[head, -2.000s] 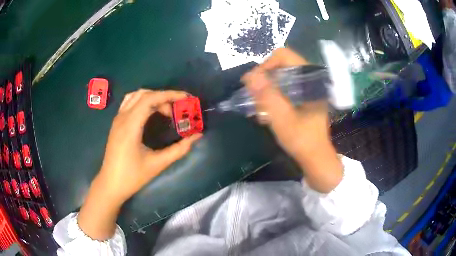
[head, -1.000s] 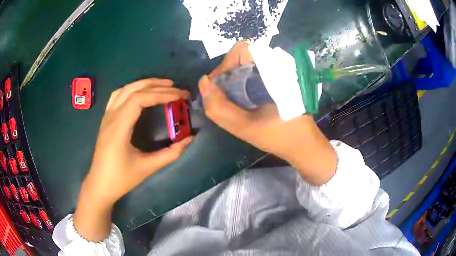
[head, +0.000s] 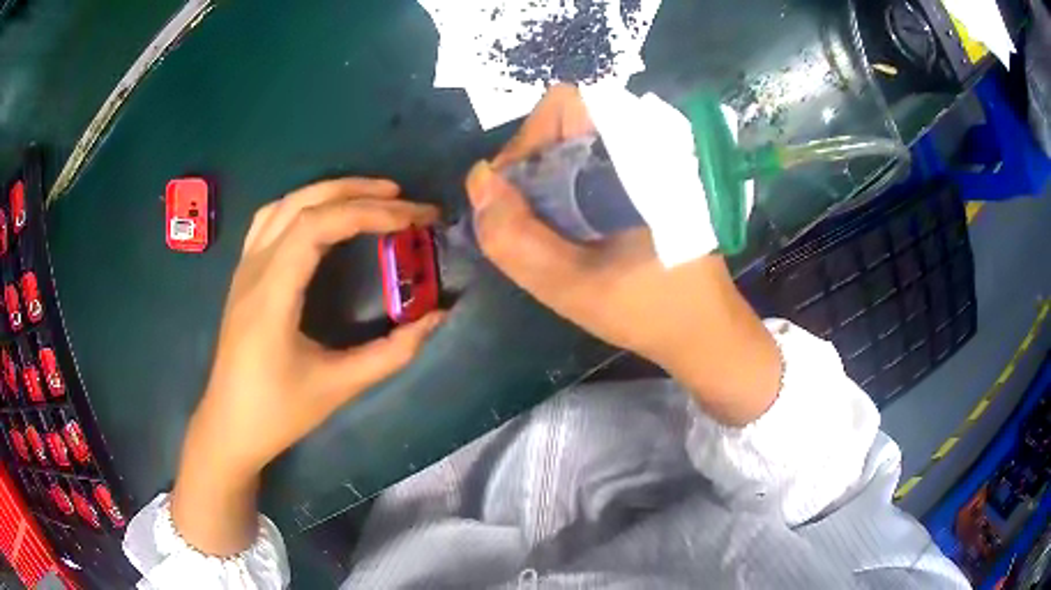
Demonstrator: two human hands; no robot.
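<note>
My left hand (head: 305,305) grips a small red housing (head: 411,274) between thumb and fingers, turned so its pinkish edge shows. My right hand (head: 576,248) holds a translucent dispensing syringe (head: 565,190) like a pen, its front end close to the housing's right side; I cannot tell if they touch. White paper (head: 655,173) is wrapped around the syringe's rear, with a green adapter cap (head: 720,175) and a clear air hose (head: 836,150) behind it. A second red housing (head: 188,214) lies on the dark green bench (head: 311,104) at the left.
A black parts tray (head: 69,398) with red housings stands at far left, an orange-red crate (head: 25,536) beyond it. White sheets with black specks (head: 496,75) lie at the top middle. A black gridded tray (head: 887,305) and a blue bin (head: 997,144) are at right.
Since two seconds ago, my right hand has brought the syringe left to the housing, and the held housing has been turned edge-up. In the last second, the syringe has shifted slightly right.
</note>
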